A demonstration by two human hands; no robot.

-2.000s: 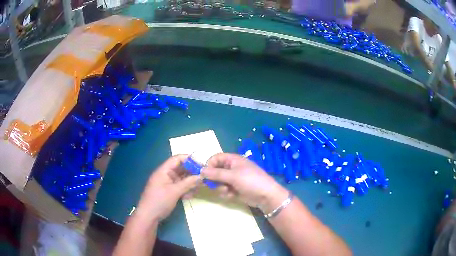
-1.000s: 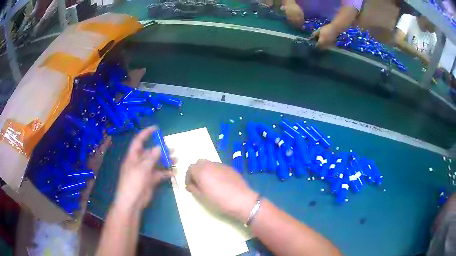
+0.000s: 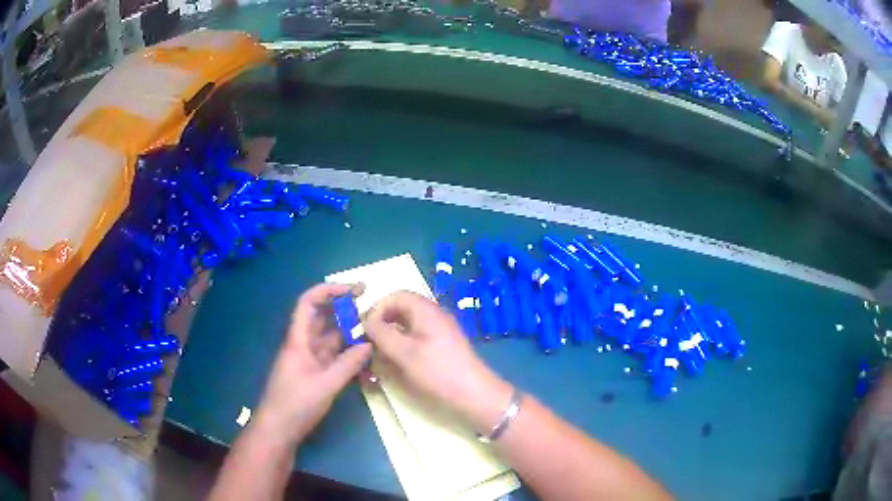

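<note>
My left hand point(image 3: 318, 347) holds a blue cylindrical cell point(image 3: 346, 317) between thumb and fingers above the label sheet. A small white label point(image 3: 357, 331) shows on the cell's lower part. My right hand point(image 3: 411, 342) is beside the cell with its thumb and index finger bent together at the label; whether it grips anything is hidden. The pale yellow label sheet point(image 3: 430, 450) lies under both hands on the green bench. Labelled cells point(image 3: 533, 298) lie to the right of the sheet, some with white patches.
An open cardboard box point(image 3: 73, 176) with orange tape point(image 3: 108, 127) spills a pile of blue cells point(image 3: 196, 220) at left. A pale metal rail point(image 3: 489, 203) borders the dark green conveyor point(image 3: 440, 127). More blue cells point(image 3: 665, 68) and people are across it.
The cell in my left hand has moved right, over the sheet, and now shows a white label. My right hand has moved up to it. The hands across the conveyor are gone from view.
</note>
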